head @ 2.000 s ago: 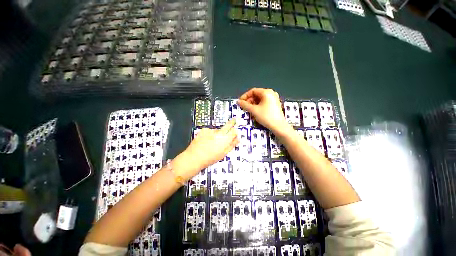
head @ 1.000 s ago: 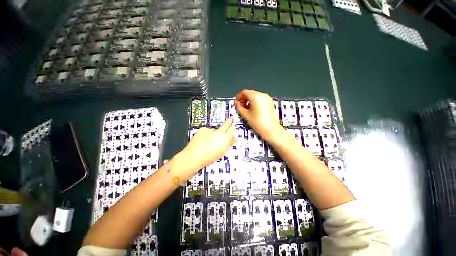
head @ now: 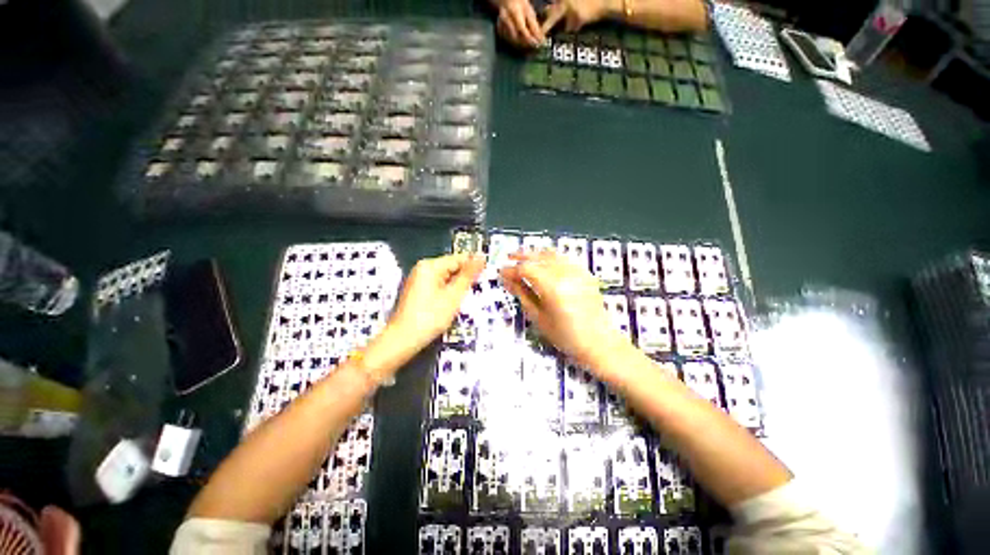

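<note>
A clear work tray (head: 443, 417) lies in front of me, its pockets holding circuit boards with white stickers (head: 446, 466). My left hand (head: 432, 298) is over its upper left part, thumb and forefinger close together. My right hand (head: 556, 301) is just right of it, fingers bent and fingertips close together. A white piece (head: 498, 252) shows between the fingertips, over the top row. Glare and the fingers hide whether either hand grips it. The top left pocket holds a yellowish-green board (head: 467, 243), partly behind my left fingertips.
White sticker sheets (head: 326, 314) lie left of the tray. Behind them is a stack of loaded trays (head: 309, 198). A phone (head: 203, 325) and white charger (head: 176, 447) lie left, a glaring clear sheet (head: 836, 412) right. Another person's hands (head: 548, 20) work at a green-board tray (head: 673, 95).
My left hand has gone from a pointing forefinger to thumb and forefinger together, nearer the top row. My right fingertips have moved lower. The other person's hands have appeared; the view has shifted.
</note>
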